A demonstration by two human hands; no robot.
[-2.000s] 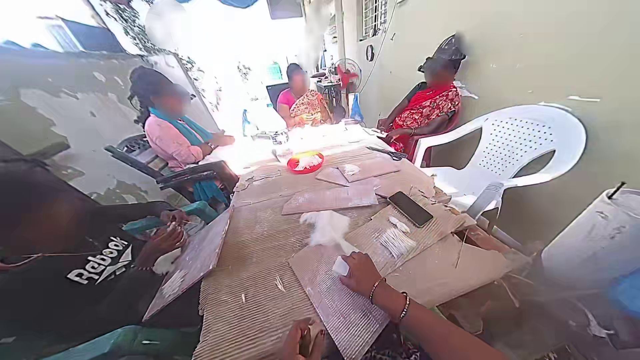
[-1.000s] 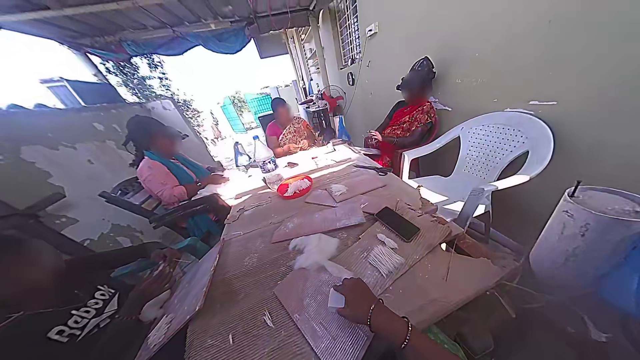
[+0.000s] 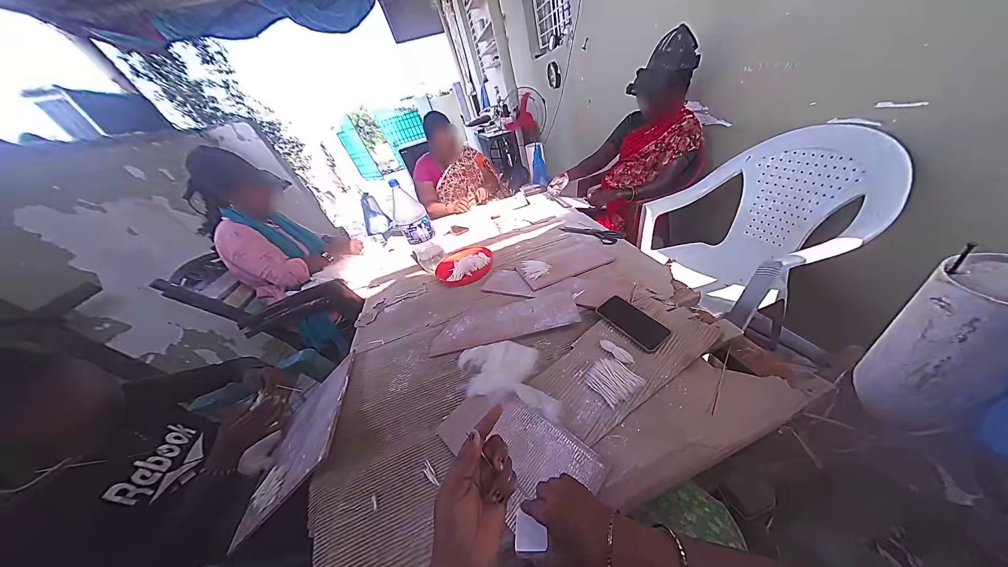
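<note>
My left hand (image 3: 476,488) is raised over the near edge of the table, index finger extended and the others curled; whether it holds anything is unclear. Just to its right, my right hand (image 3: 563,512) grips a small white block (image 3: 531,534) above a ridged board (image 3: 551,449). Beyond the hands lies a fluffy clump of white cotton (image 3: 500,368). A bundle of thin white cotton wicks (image 3: 614,382) rests on corrugated cardboard (image 3: 661,358), with a black smartphone (image 3: 633,323) behind it. Farther back, a red plate (image 3: 465,265) holds more white wicks.
Three people sit around the far part of the table; another works at the left with a tilted board (image 3: 303,449). Black scissors (image 3: 592,234) and a plastic bottle (image 3: 411,216) stand or lie farther off. A white plastic chair (image 3: 787,197) and a white drum (image 3: 937,339) are at right.
My left hand, out of view one second ago, is now raised beside my right hand. My right hand has moved nearer to me with the white block. The view has shifted.
</note>
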